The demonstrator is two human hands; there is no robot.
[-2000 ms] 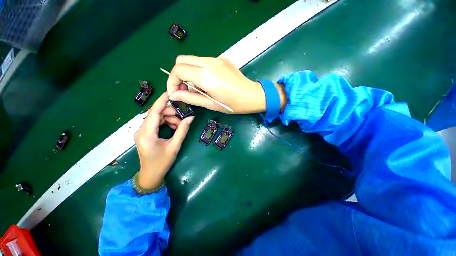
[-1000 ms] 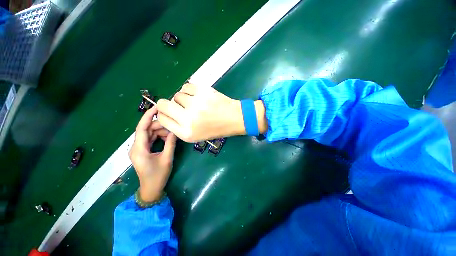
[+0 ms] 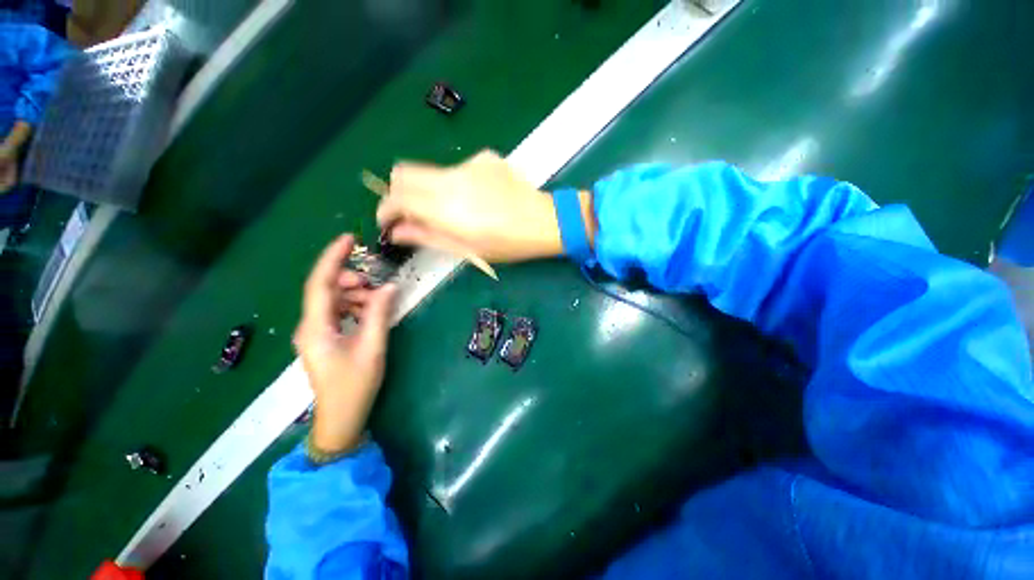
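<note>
My left hand (image 3: 344, 357) is over the white rail. A small dark electronic module (image 3: 369, 265), blurred, shows at its fingertips, between thumb and fingers. My right hand (image 3: 471, 210) holds a thin tan stick (image 3: 482, 266) that slants out on both sides of the fingers. Another dark piece (image 3: 392, 244) shows under my right fingertips at the belt edge; blur hides whether they touch it. Two modules lie side by side on the green mat: one on the left (image 3: 484, 335), one on the right (image 3: 518, 342).
The white rail (image 3: 255, 431) crosses diagonally between the green belt (image 3: 295, 215) and mat (image 3: 635, 419). Separate modules lie on the belt (image 3: 445, 97), (image 3: 232, 348), (image 3: 145, 460). A pale tray (image 3: 108, 113) and another person's blue sleeve (image 3: 32, 68) are upper left. A red bin corner (image 3: 117, 571) is lower left.
The view has shifted. My right hand has moved up and away from my left, uncovering the two mat modules. A gap now shows between the hands.
</note>
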